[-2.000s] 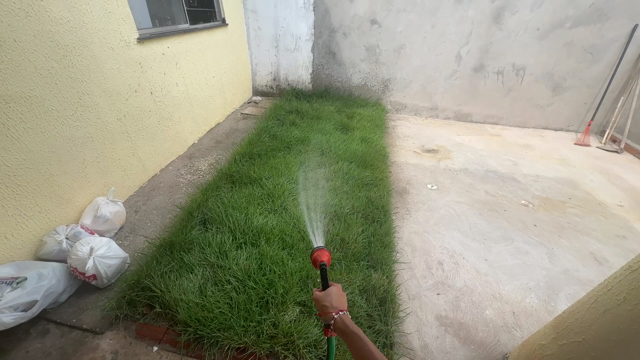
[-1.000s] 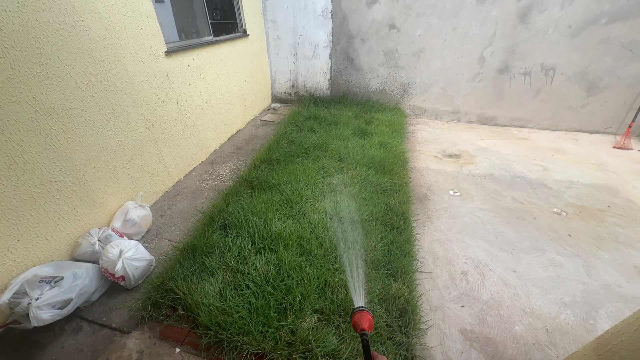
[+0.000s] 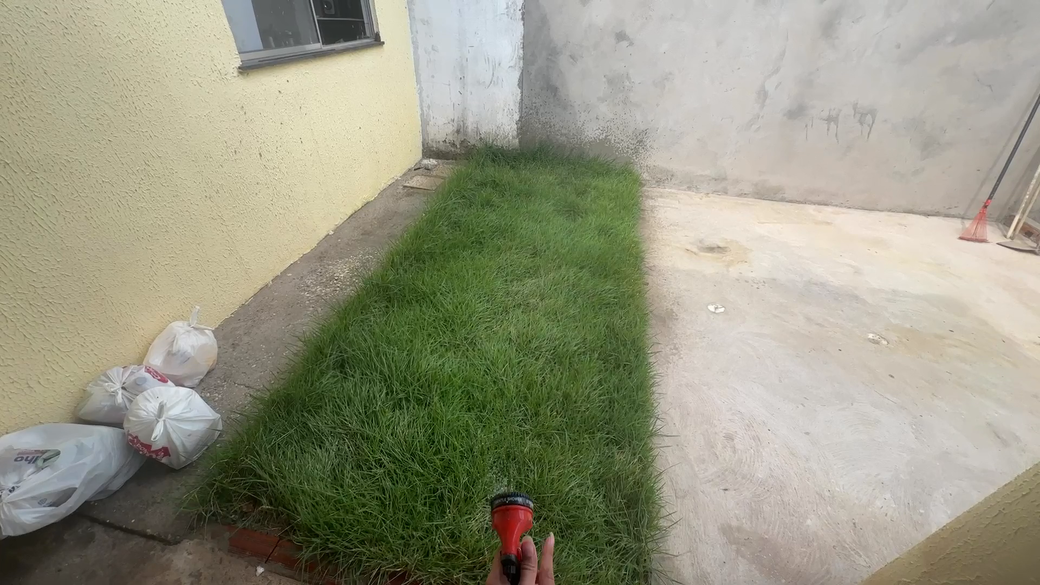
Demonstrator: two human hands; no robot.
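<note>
At the bottom edge, my right hand (image 3: 528, 566) holds a red hose spray nozzle (image 3: 512, 524) with a black ring at its head. Only some fingers show; one touches the nozzle's neck and another is raised beside it. The rest of the hand and the hose lie outside the frame. The nozzle points away from me over a strip of long green grass (image 3: 504, 341). No clear jet of water is visible at its head. My left hand is out of view.
Several tied white plastic bags (image 3: 172, 426) lie at the left by the yellow wall (image 3: 146, 187). Red bricks (image 3: 253, 543) edge the near grass. Concrete paving (image 3: 812, 390) runs along the right, with a red rake (image 3: 975, 226) by the grey back wall (image 3: 756, 106).
The fan of water seen in both earlier frames no longer shows. My hand and the nozzle have come lower in view since the oldest frame, where the wrist and green hose showed.
</note>
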